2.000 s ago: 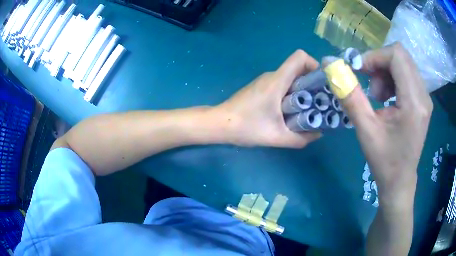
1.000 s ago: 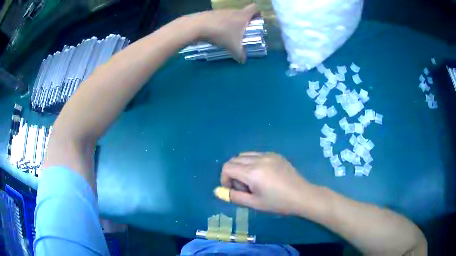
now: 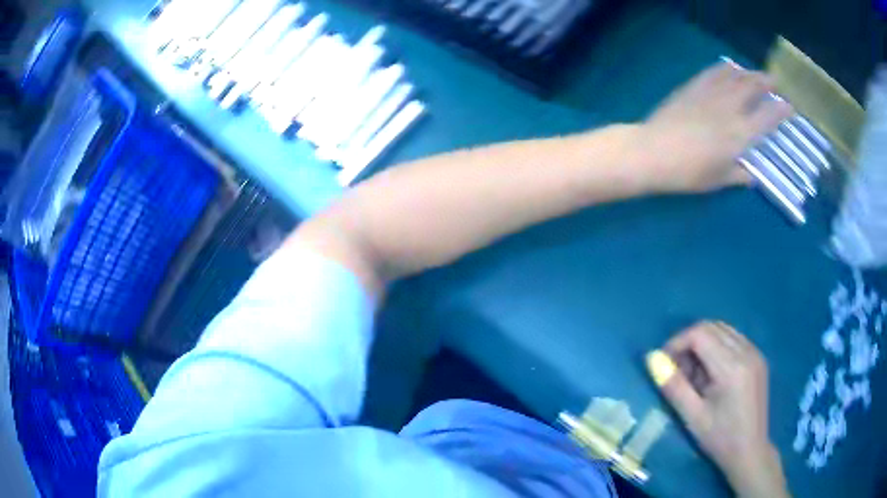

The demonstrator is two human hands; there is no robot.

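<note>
My left hand [image 3: 715, 126] is at the upper right, its fingers closed over a group of silver tubes [image 3: 793, 165] lying side by side. The tubes stick out past the hand at its right, and the fingers hide their other parts. My right hand [image 3: 725, 389] is at the lower right, loosely curled above the mat, with yellow tape on the thumb. I see nothing in it, but the inside of the fingers is hidden. A tube with yellowish tape strips [image 3: 608, 438] lies at the bench edge by my lap. The picture is blurred.
Bright tubes [image 3: 292, 83] lie in a row at the upper left. A dark tray [image 3: 486, 44] of parts is at the top. A yellow-tan block [image 3: 822, 97] and plastic bag [image 3: 866, 209] are at the right, above scattered clear pieces [image 3: 836, 370]. A blue crate [image 3: 136, 224] is at the left.
The view has swung left, so the crate and tube row show more. My left hand stays by the block, with the tubes showing more spread out. My right hand remains curled near the bench edge.
</note>
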